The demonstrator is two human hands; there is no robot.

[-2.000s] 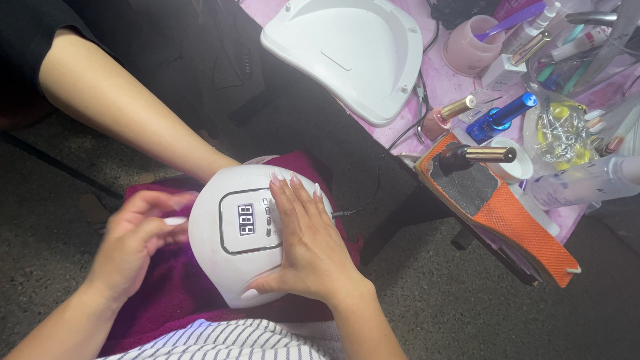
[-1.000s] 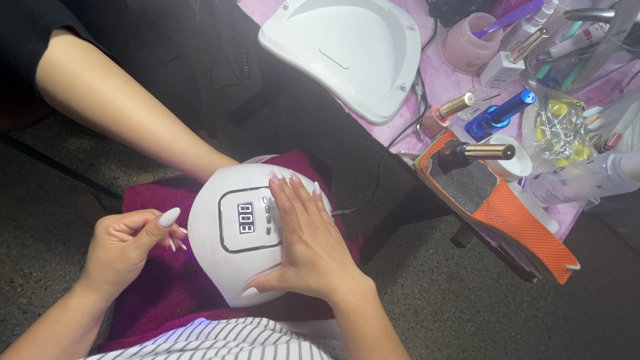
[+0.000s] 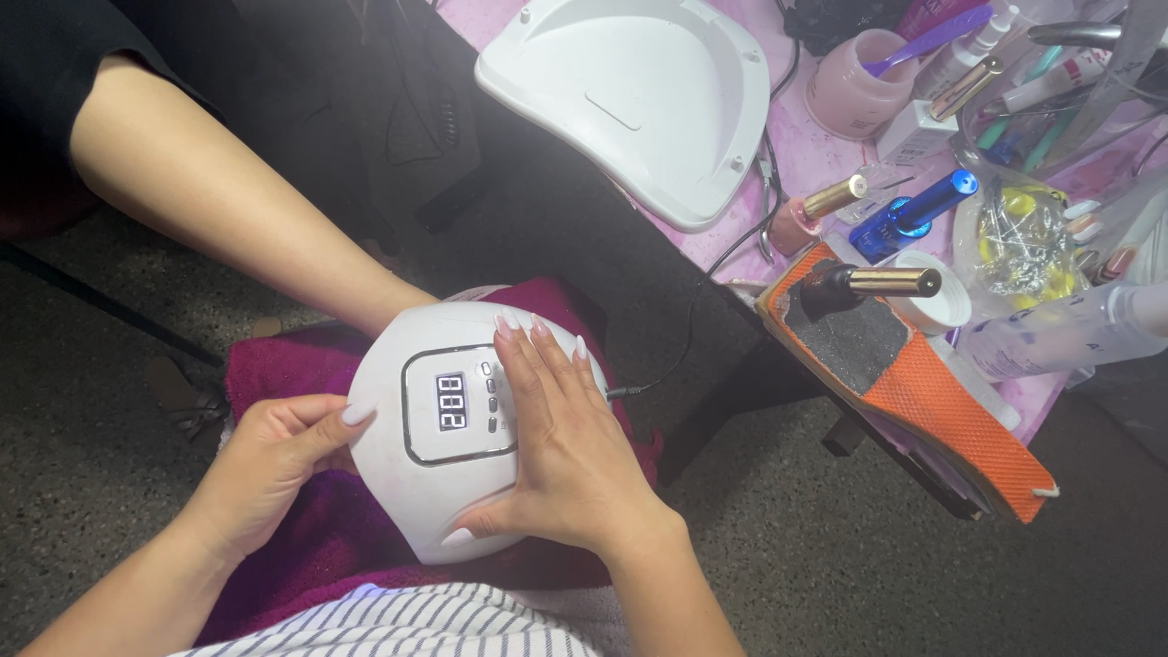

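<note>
A white nail-curing lamp (image 3: 383, 493) with a lit digital display rests on a magenta towel (image 3: 292, 538) over the lap. Another person's forearm (image 3: 246, 201) reaches in from the upper left, and the hand is hidden inside the lamp. My right hand (image 3: 566, 438) lies spread on top of the lamp, thumb toward its lower edge. At the lamp's left edge, my left hand (image 3: 283, 456) touches the rim with thumb and bent fingers; whether it grips the rim cannot be told.
On the table's pink top (image 3: 739, 265) are a white lamp base plate (image 3: 620, 109), a pink polish bottle (image 3: 794, 226), a blue bottle (image 3: 885, 230) and a pink jar (image 3: 849, 91). A dark bottle (image 3: 826, 290) stands on an orange-covered rest (image 3: 958, 429). A black cable (image 3: 689, 338) runs to the lamp.
My left hand has come rightward to the lamp's left edge, from slightly apart one second ago. My right hand stays on the lamp. The number on the display has changed.
</note>
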